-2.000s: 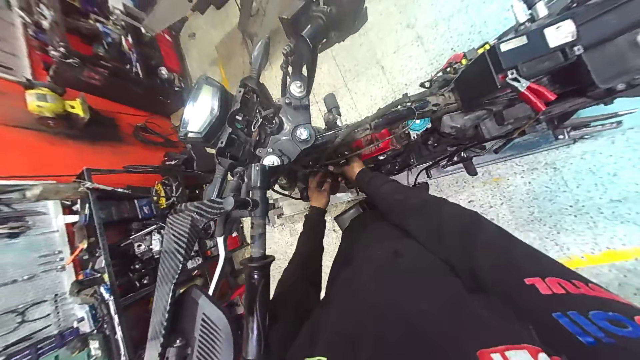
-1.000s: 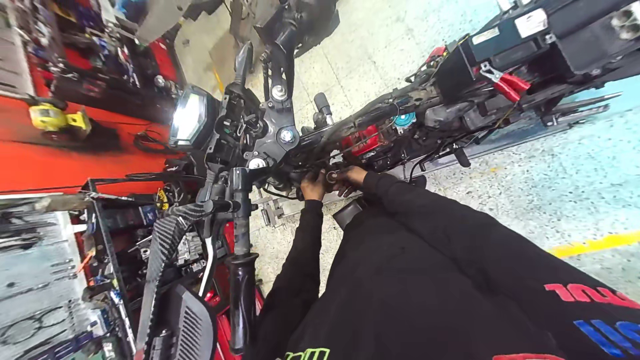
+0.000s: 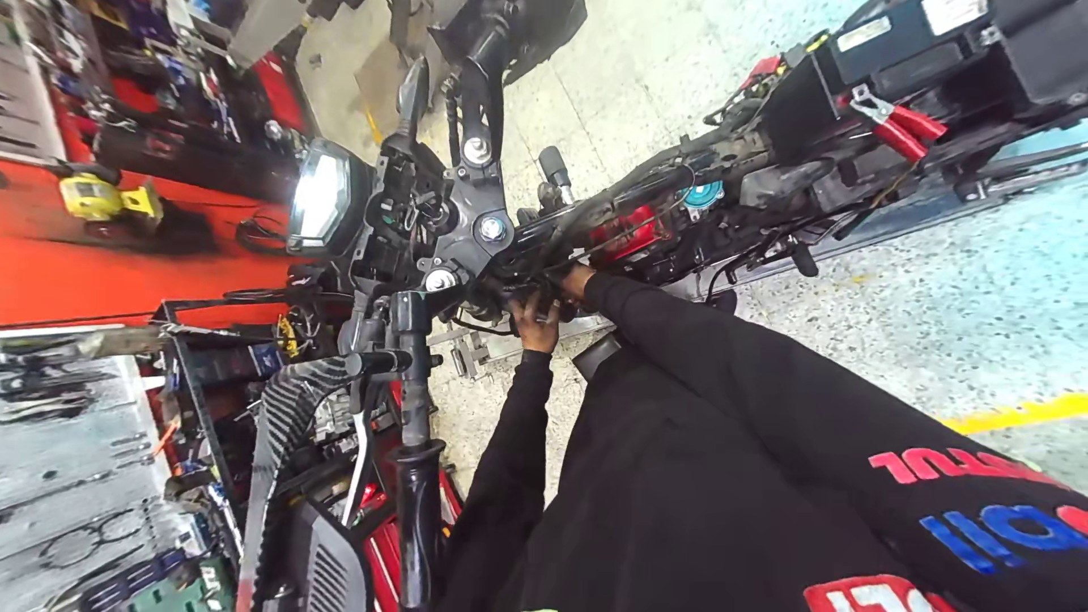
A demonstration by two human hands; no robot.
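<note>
A partly stripped motorcycle spans the head view, its fork's top clamp (image 3: 491, 228) at the centre and its handlebar grip (image 3: 416, 510) at the lower left. My left hand (image 3: 535, 319) reaches in beside the frame just behind the steering head, fingers bent against dark parts. Close to its right, my right hand (image 3: 578, 280) reaches under the frame tube, its fingertips hidden. What either hand touches or holds cannot be made out. Behind them sit a red engine part (image 3: 629, 234) and a blue-green round cover (image 3: 703, 195).
Red-handled pliers or a clamp (image 3: 901, 123) rest on the tail section. The lit headlight (image 3: 321, 197) and a carbon-patterned hand guard (image 3: 285, 416) stand at the left. Beyond them are a metal shelf rack (image 3: 200, 408), a tool board (image 3: 68, 476) and a yellow device (image 3: 106, 197).
My hands stay at the same area behind the steering head. My right hand's fingers, visible a second ago, are now largely hidden under the frame.
</note>
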